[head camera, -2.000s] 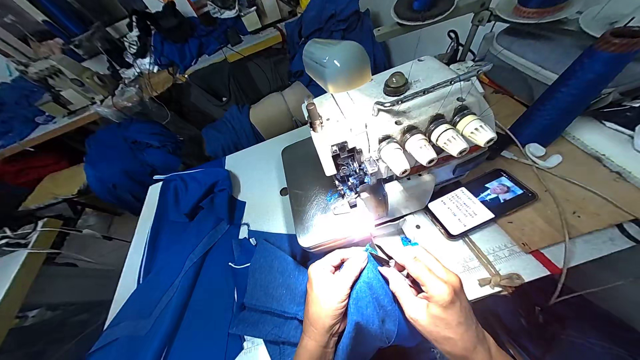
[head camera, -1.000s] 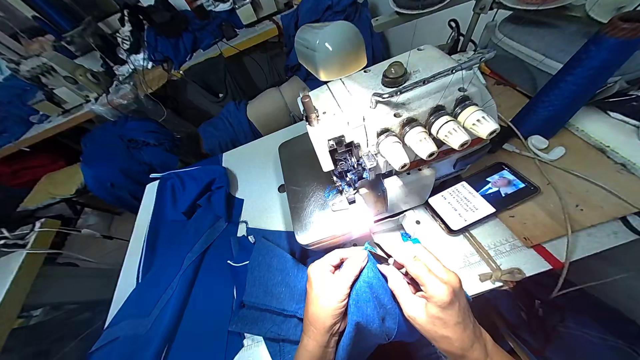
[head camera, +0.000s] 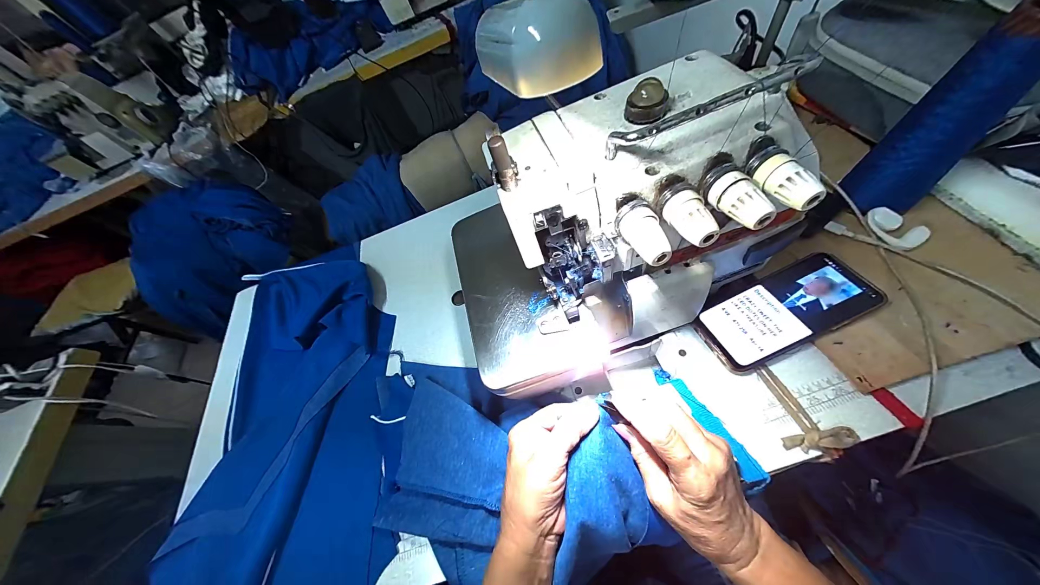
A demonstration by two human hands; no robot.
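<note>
Below the lit front of an overlock sewing machine (head camera: 561, 260), my left hand (head camera: 540, 467) pinches the upper edge of a blue fabric piece (head camera: 605, 496). My right hand (head camera: 691, 471) is beside it at the same edge, its thumb and fingers closed around a small dark tool, partly hidden, whose kind I cannot tell. The fabric hangs down between both hands. A bright blue strip (head camera: 715, 426) lies behind my right hand. Folded blue fabric (head camera: 455, 455) is left of my left hand, and a larger blue garment piece (head camera: 309, 406) drapes over the table's left part.
A phone (head camera: 792, 309) with a lit screen lies right of the machine, near white earphones (head camera: 898, 227) and their cable. Behind it rests a blue fabric roll (head camera: 934, 114). A lamp head (head camera: 540, 45) hangs over the machine. Another sewing machine (head camera: 106, 114) stands at the upper left.
More of the bright blue strip shows behind my right hand, reaching further toward the table's front edge. My left hand stays at the fabric edge.
</note>
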